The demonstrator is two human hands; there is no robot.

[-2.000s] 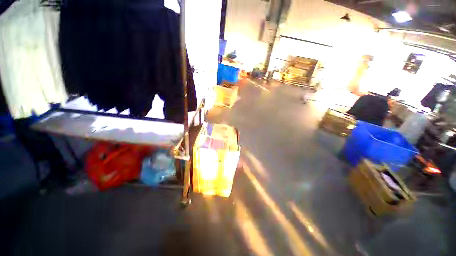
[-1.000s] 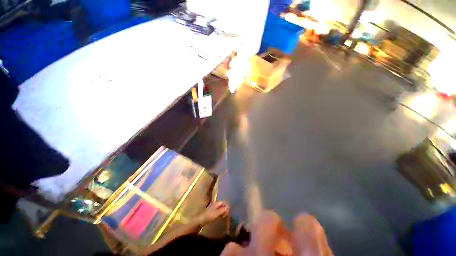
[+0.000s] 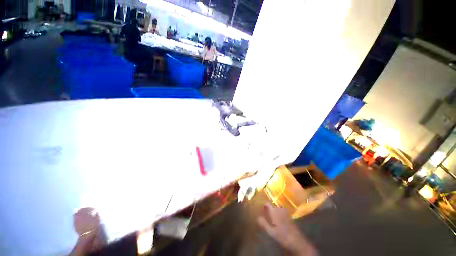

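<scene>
A white-topped table [image 3: 130,165] stretches across the front and left. My left hand [image 3: 87,222] is low at the left, over the table's near part; its fingers look curled and the glare hides detail. My right hand [image 3: 275,220] is blurred, beyond the table's near edge and in front of an open carton. No held thing can be made out in either hand. A thin red strip [image 3: 201,161] lies on the table beside a pale piece. A crumpled grey item [image 3: 232,118] lies near the far right corner.
A bright white pillar [image 3: 310,65] rises behind the table. An open brown carton [image 3: 287,192] stands on the floor at the right, with a blue bin [image 3: 327,152] behind it. Several blue bins [image 3: 95,70] stand beyond the table. People [image 3: 209,52] are at a far worktable.
The view has swung up and left, closer over the white table. The strapped carton has left the view. My left hand is now over the table; my right hand is beside its edge.
</scene>
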